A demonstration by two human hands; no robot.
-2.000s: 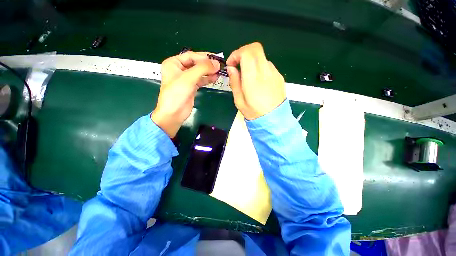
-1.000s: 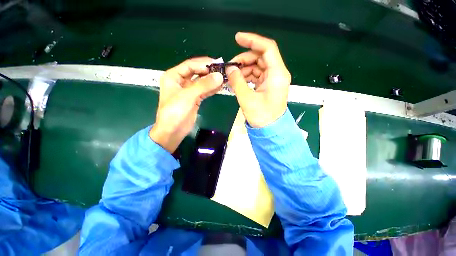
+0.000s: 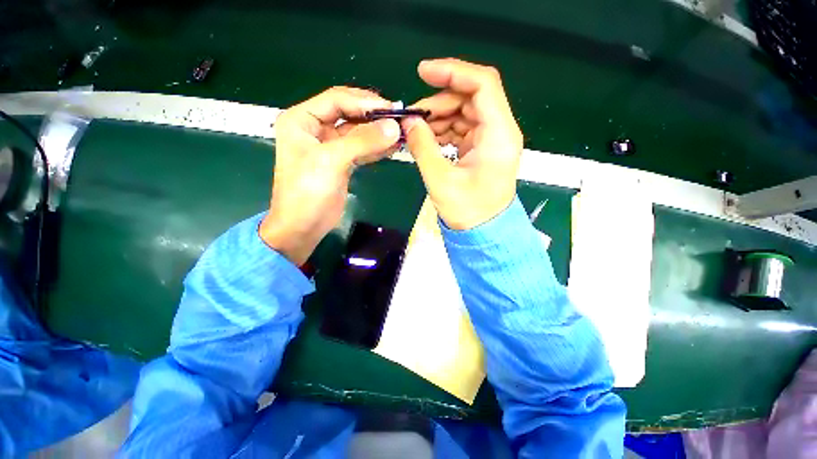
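Note:
A small black electronic unit [image 3: 398, 114] is held between both hands above the white rail, seen nearly edge-on. My left hand [image 3: 318, 161] pinches its left end between thumb and fingers. A tiny white piece shows at the left fingertips. My right hand [image 3: 470, 148] pinches the unit's right end with the thumb against curled fingers, while its index finger is raised and bent. The fingertips hide part of the unit.
A smartphone [image 3: 363, 285] lies left of angled paper sheets [image 3: 428, 309]. A long white sheet [image 3: 613, 287] and a wire spool [image 3: 761, 276] are at right. Black units [image 3: 622, 146] lie on the green belt [image 3: 555, 63] beyond the white rail [image 3: 193, 111]. Crumpled clear plastic [image 3: 61, 152] is at left.
The unit has turned from showing its face to nearly edge-on. My right hand has opened its index finger upward since the earliest frame. The units on the belt have shifted right.

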